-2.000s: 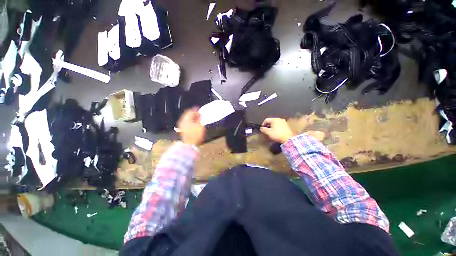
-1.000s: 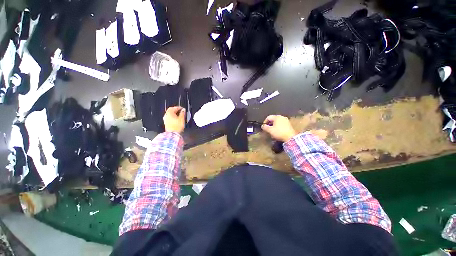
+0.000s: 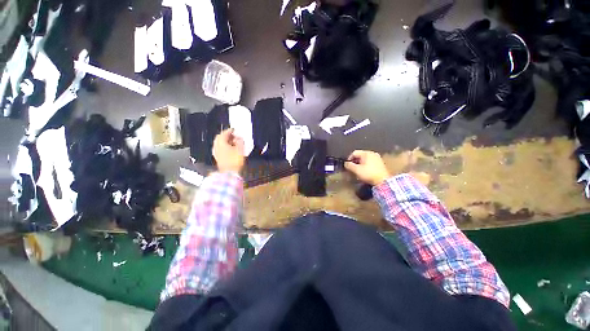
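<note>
Several black panels [image 3: 268,129] lie side by side in a row in front of me. A white panel piece [image 3: 241,127] lies upright among them. My left hand [image 3: 228,152] is at the lower left edge of the white piece, blurred; whether it grips anything cannot be told. A separate black panel [image 3: 312,169] lies near the tan table edge, over a thin black strip [image 3: 275,176]. My right hand [image 3: 364,166] pinches the strip's right end, beside a small white tag [image 3: 329,168].
A beige box [image 3: 165,127] and a clear tub [image 3: 222,82] stand behind the row. Black cut pieces [image 3: 110,168] heap at left. Tangled black straps [image 3: 479,71] lie at right, another bundle [image 3: 339,48] at centre. White-topped panels [image 3: 191,24] lie far left-centre.
The white piece has moved left and now stands upright in the row, uncovering another white piece. My left hand went left, then stayed near the row. My right hand keeps its hold.
</note>
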